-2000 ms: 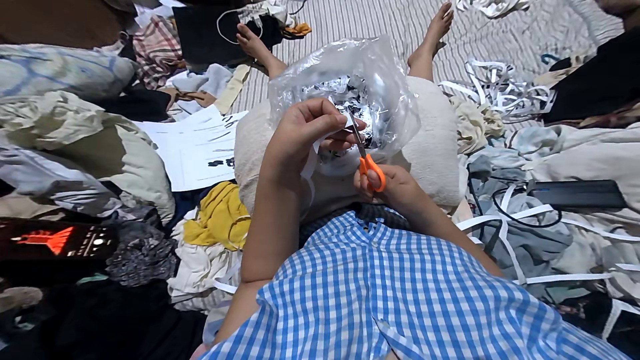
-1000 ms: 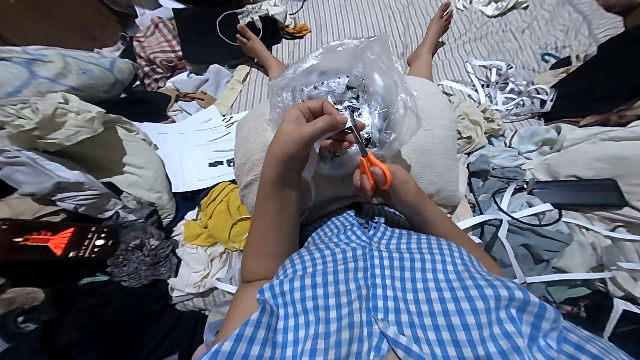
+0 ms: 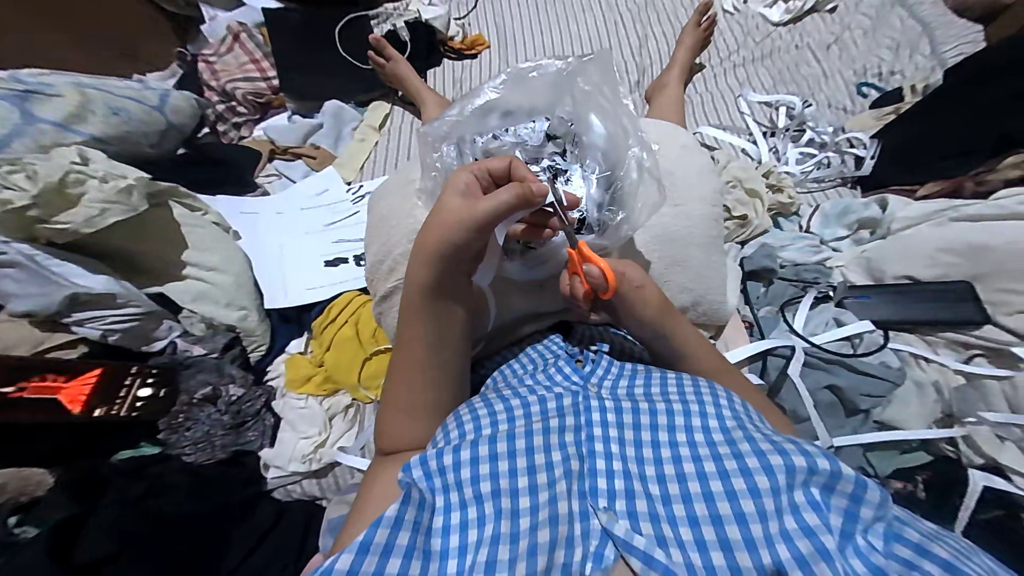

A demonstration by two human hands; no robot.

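Observation:
My right hand (image 3: 612,292) grips the orange handles of a pair of scissors (image 3: 590,268), whose metal blades point up and to the left, near the fingertips of my other hand. My left hand (image 3: 496,200) pinches a narrow white strip (image 3: 486,280), which hangs down past the wrist. Both hands are over the near side of a clear plastic bag (image 3: 632,176) that holds shiny silver scraps (image 3: 532,136). Beneath the bag lies a cream cushion (image 3: 692,216) across my lap. The strip's end at the blades is hard to make out.
Printed paper sheets (image 3: 296,240) and a yellow cloth (image 3: 340,344) lie to the left, among heaped clothes. On the right are a black power bank (image 3: 916,304) with a cable, loose white strips (image 3: 896,438) and a tangled pile of white strips (image 3: 788,144). A striped sheet (image 3: 552,32) spreads beyond.
The scissors and my right hand have shifted slightly since the earliest frame, with the handles turned a little. My left hand stays at nearly the same spot over the bag.

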